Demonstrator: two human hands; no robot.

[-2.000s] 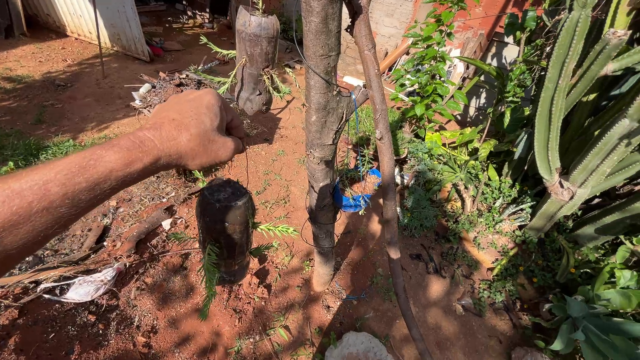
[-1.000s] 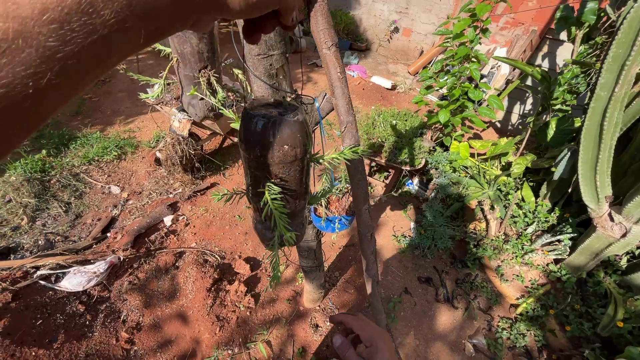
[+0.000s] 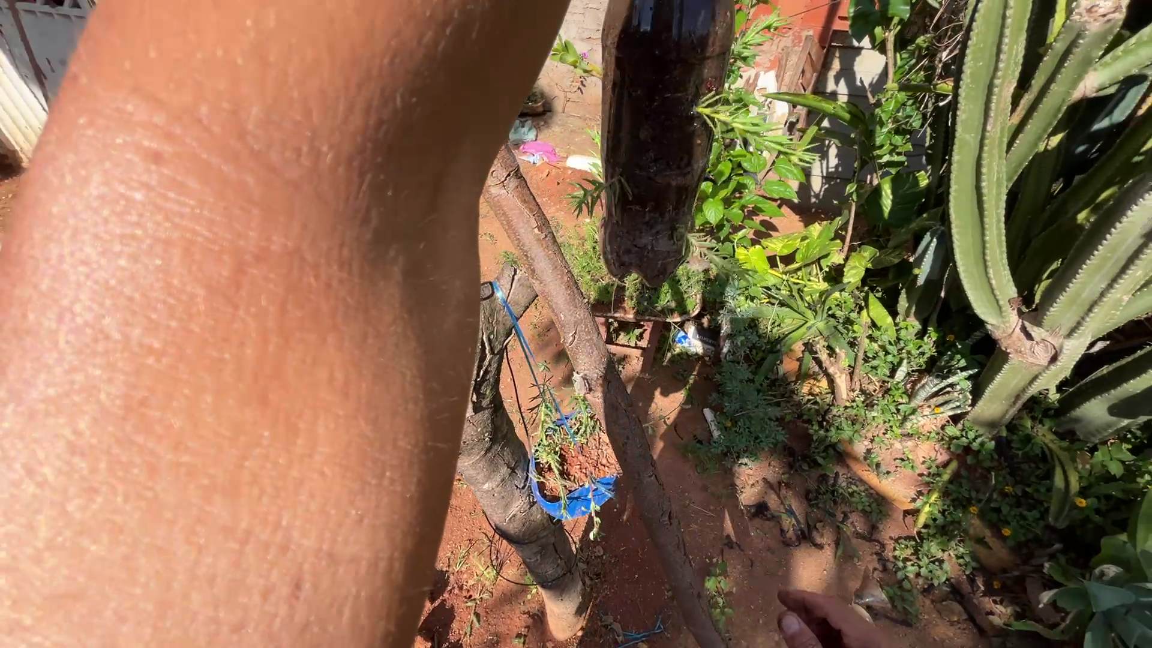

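My left forearm fills the left half of the view, and my left hand is past the top edge. Beside the forearm, at the top, a dark soil-filled plastic bottle (image 3: 661,144) hangs upright with green sprigs sticking out of its sides; what holds it up is hidden. Only the thumb and part of a finger of my right hand (image 3: 828,619) show at the bottom edge, apart and with nothing seen between them. A blue hanging pot (image 3: 576,499) with reddish soil and a trailing plant is beside the tree trunk (image 3: 513,486).
A bare leaning branch (image 3: 576,333) runs from upper middle to the bottom. Tall ribbed cactus stems (image 3: 990,180) stand at the right, above leafy plants. Behind the bottle is a raised planter (image 3: 639,315) with small greenery. Reddish soil covers the ground.
The soil-filled bottle has risen and moved right, away from the trunk. My left forearm has come much closer to the camera. My right hand, unseen two seconds ago, has shifted right since one second ago.
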